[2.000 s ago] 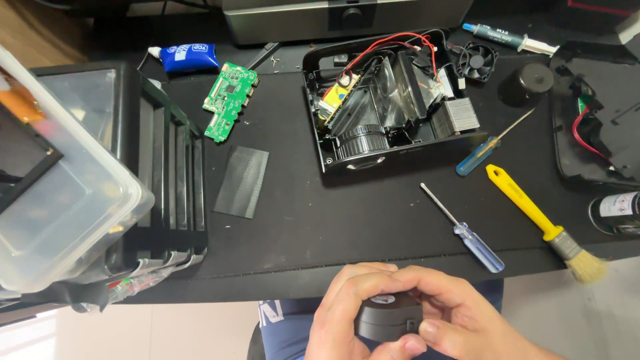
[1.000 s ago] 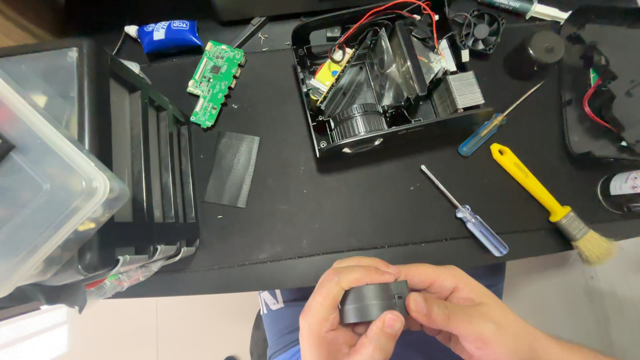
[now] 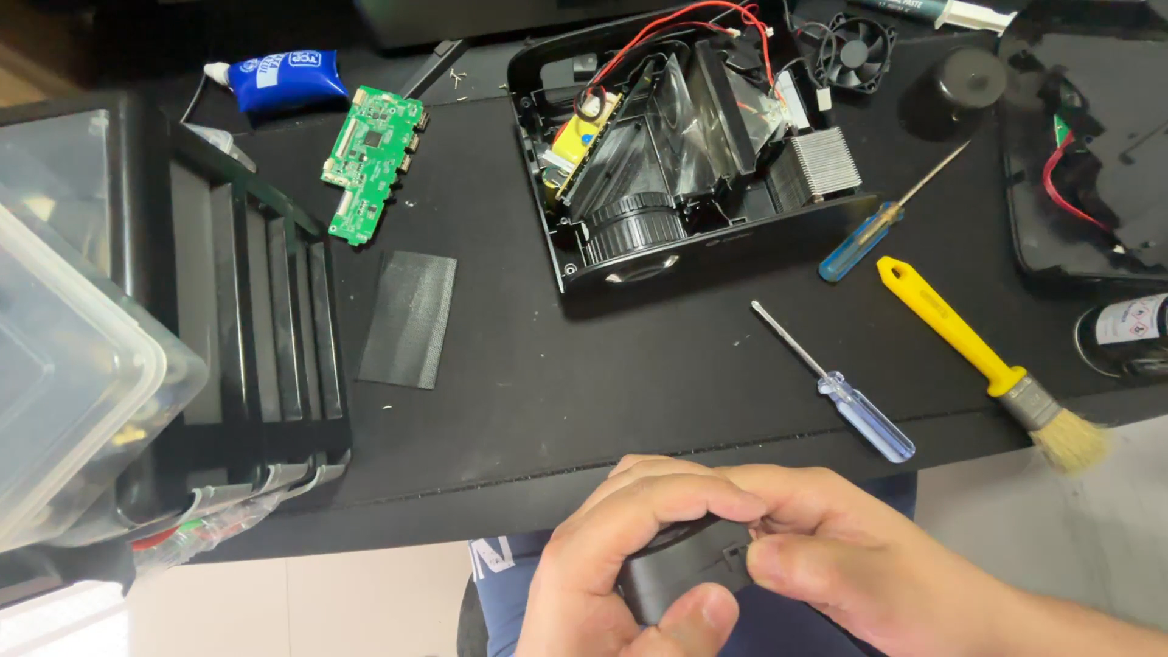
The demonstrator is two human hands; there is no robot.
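Note:
Over my lap, just off the table's front edge, my left hand [image 3: 630,557] wraps around a round black plastic part [image 3: 680,566]. My right hand [image 3: 830,547] pinches the right side of that part by a small slot; its fingertips partly hide it. Beyond them on the table stands an opened black projector housing [image 3: 721,228] with a ribbed lens [image 3: 634,228], a finned metal heatsink [image 3: 826,162] and red wires. A clear-handled screwdriver [image 3: 862,415] lies nearest my hands, with a blue-handled screwdriver [image 3: 862,242] and a yellow-handled brush [image 3: 954,319] farther right.
Left are a black drawer cabinet [image 3: 255,301], a clear plastic box [image 3: 73,365], a green circuit board [image 3: 372,160], a dark mesh sheet [image 3: 409,319] and a blue pouch [image 3: 287,80]. Right are a small fan [image 3: 853,55], a black cap [image 3: 969,80], a black cover [image 3: 1086,246] and a can [image 3: 1127,333].
The black part has turned in my hands; its slotted side faces more toward the camera than in the oldest frame. Both hands stay on it. The view has shifted slightly.

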